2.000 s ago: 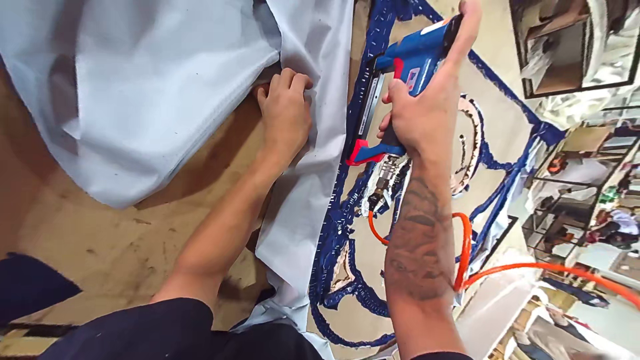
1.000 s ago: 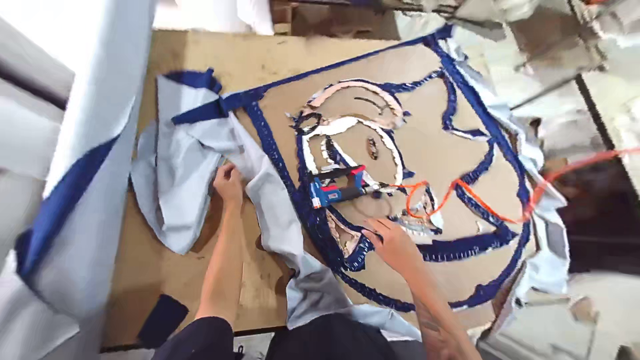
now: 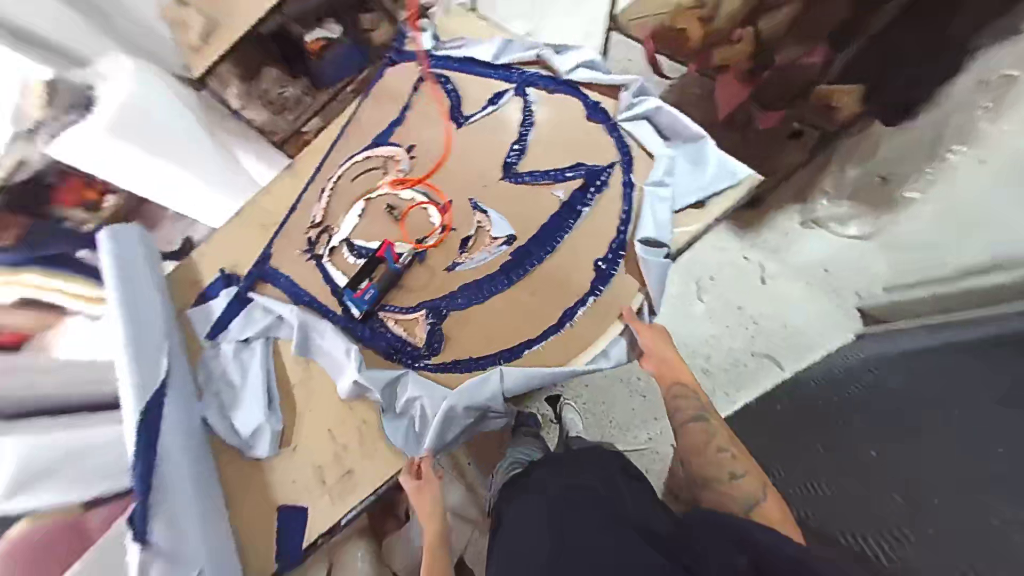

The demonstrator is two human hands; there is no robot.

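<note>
My left hand (image 3: pixel 422 474) pinches the lower edge of the light grey fabric (image 3: pixel 432 412) at the table's near edge. At the right, my right hand (image 3: pixel 650 340) is at the panel's rim where the fabric runs along it; its fingertips are partly hidden, so I cannot tell how firmly it grips. The large brown panel (image 3: pixel 552 232) carries stapled dark blue fabric strips (image 3: pixel 524 268) and white and pinkish pieces. A blue and red pneumatic stapler (image 3: pixel 376 280) lies on the panel's left part, with its coiled orange hose (image 3: pixel 428 180) running to the top.
Beneath the panel is a wooden table (image 3: pixel 336 456) with a dark blue fabric scrap (image 3: pixel 291 536) at its near corner. A tall grey fabric roll (image 3: pixel 156 384) stands at the left. Shelves with scraps are behind; concrete floor (image 3: pixel 744 312) and a black mat (image 3: pixel 904 440) lie right.
The stapler, in my right hand two seconds ago, was let go and lies on the panel. My right hand has moved to the panel's rim, my left to the fabric's near edge. The view has swung widely.
</note>
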